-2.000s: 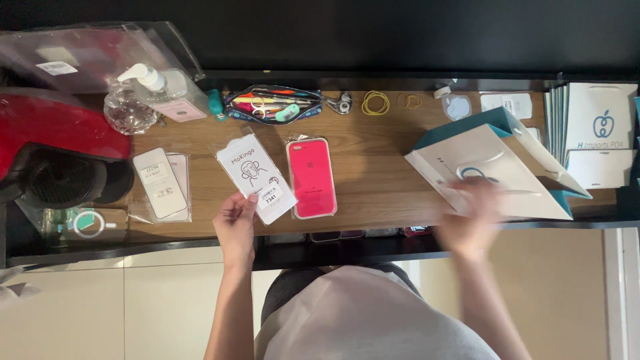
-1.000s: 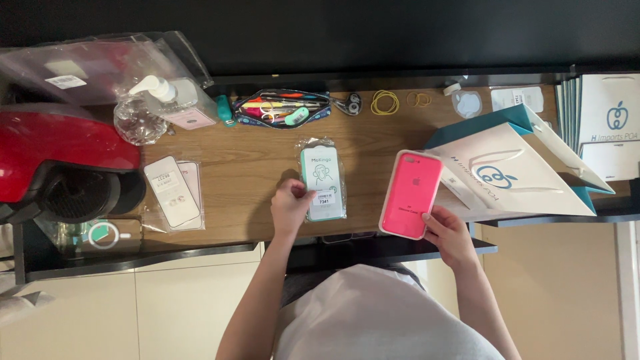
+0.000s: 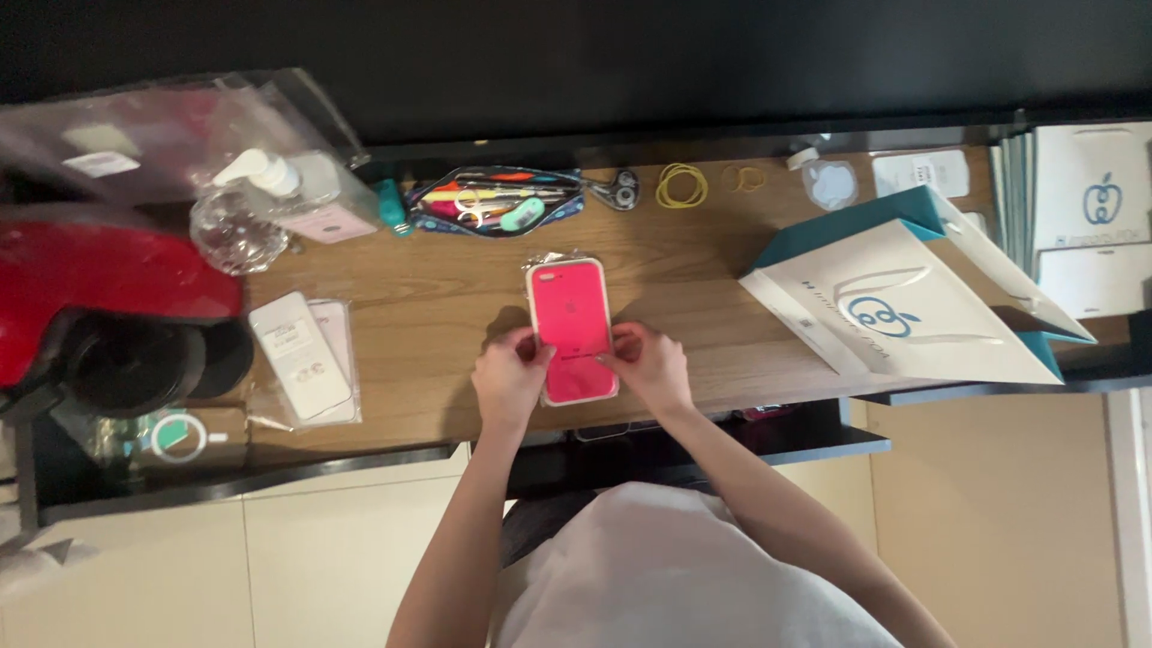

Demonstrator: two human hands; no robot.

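Observation:
A pink phone case in a clear-edged package (image 3: 571,315) lies upright in the middle of the wooden desk, on top of a clear plastic wrapper whose crumpled end shows above it. My left hand (image 3: 511,373) grips the lower left edge, thumb on the front. My right hand (image 3: 648,364) pinches the lower right edge. What is under the case is mostly hidden. To the right, a white paper gift bag with teal sides (image 3: 864,315) lies on its side. On the left are a white screen protector pack (image 3: 301,355) and another pack partly beneath it.
A red machine (image 3: 108,279) stands at the left, near a pump bottle (image 3: 315,198). Along the back are an unzipped pencil case (image 3: 499,200), yellow rubber bands (image 3: 681,185) and a round clear item (image 3: 830,184). Folded paper bags (image 3: 1089,193) stand at the far right. An open drawer (image 3: 720,450) is below the desk's edge.
The pink case has moved left, from beside the gift bag to the middle, over where the wrapped screen protector pack lay. My left hand has gone from that pack to the case's left edge.

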